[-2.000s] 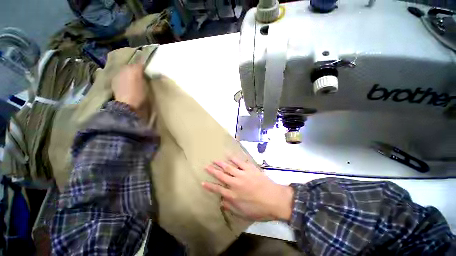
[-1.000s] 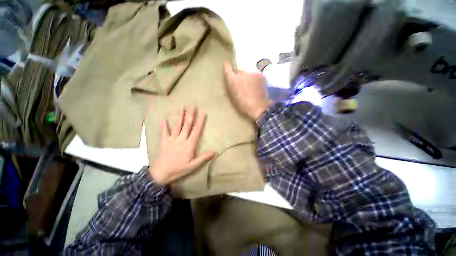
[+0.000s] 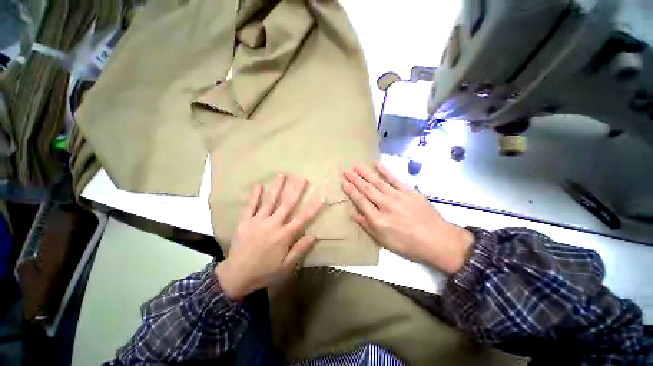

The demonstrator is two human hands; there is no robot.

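A large tan garment panel (image 3: 286, 143) lies on the white table left of the needle, with a rumpled fold near its upper middle. My left hand (image 3: 268, 232) lies on its lower part, fingers spread, palm down. My right hand (image 3: 401, 214) rests on its right edge, fingers nearly together and pointing up-left. A curved seam line and a straight line show between the hands, partly hidden by the fingers. Another tan panel part (image 3: 154, 107) spreads to the left. The presser foot and needle (image 3: 424, 136) are under a bright light, apart from the cloth.
The sewing machine head (image 3: 530, 64) stands at upper right, with a yellowish knob (image 3: 511, 145) low on it. Black thread snips (image 3: 593, 204) lie on the bed. Cut-piece bundles (image 3: 43, 100) stand at left. Tan cloth (image 3: 358, 314) covers the lap.
Both hands have moved from turning and spreading the cloth to lying flat on its lower part. My right hand came down from the upper right edge. The fold now sits higher in view.
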